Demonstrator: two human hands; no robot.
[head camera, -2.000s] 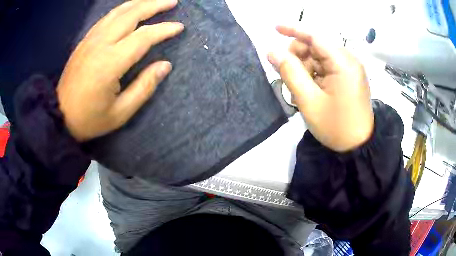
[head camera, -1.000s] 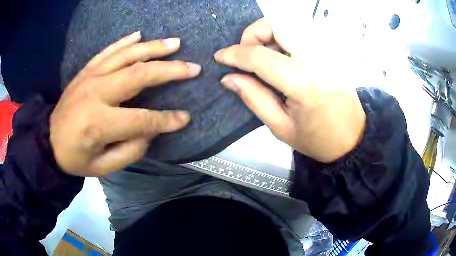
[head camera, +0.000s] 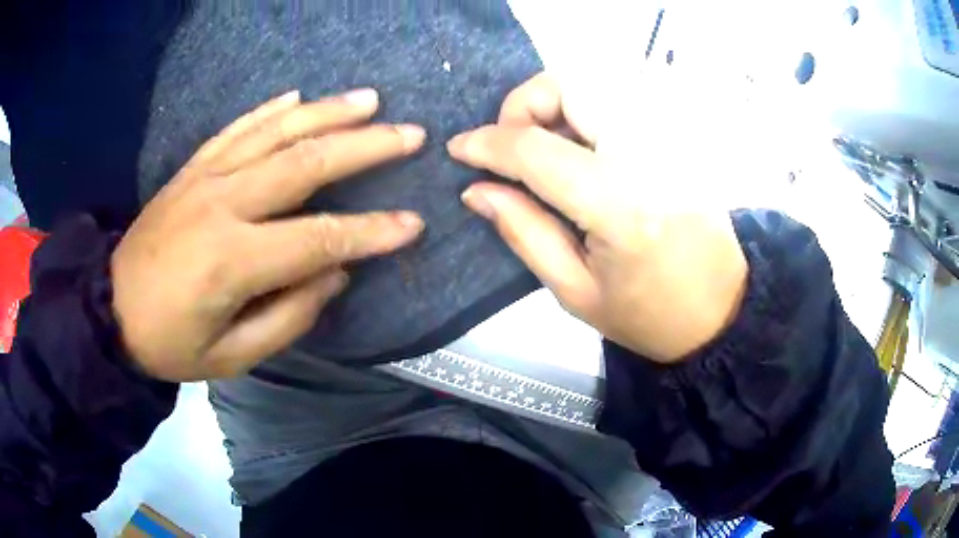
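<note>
A dark grey speckled garment panel (head camera: 421, 284) lies in front of me, over the table's front edge and my lap. My left hand (head camera: 263, 226) rests on it with fingers apart, holding nothing. My right hand (head camera: 620, 210) touches the panel's right part. Its thumb and index fingertips are a little apart with only cloth below; its other fingers are partly curled and overexposed, and nothing shows in them. A small white speck (head camera: 447, 66) lies on the panel above the fingertips.
A ruler (head camera: 505, 389) runs along the table's front edge. A white sewing machine (head camera: 883, 100) stands upper right, with yellow handles (head camera: 893, 336) below it. A red object (head camera: 16, 275) is at the left, a blue basket (head camera: 726, 528) at lower right.
Since the oldest frame, my right hand has moved left from above the table onto the panel. My left hand has shifted down and right. The panel's lower right corner is now hidden by my right hand.
</note>
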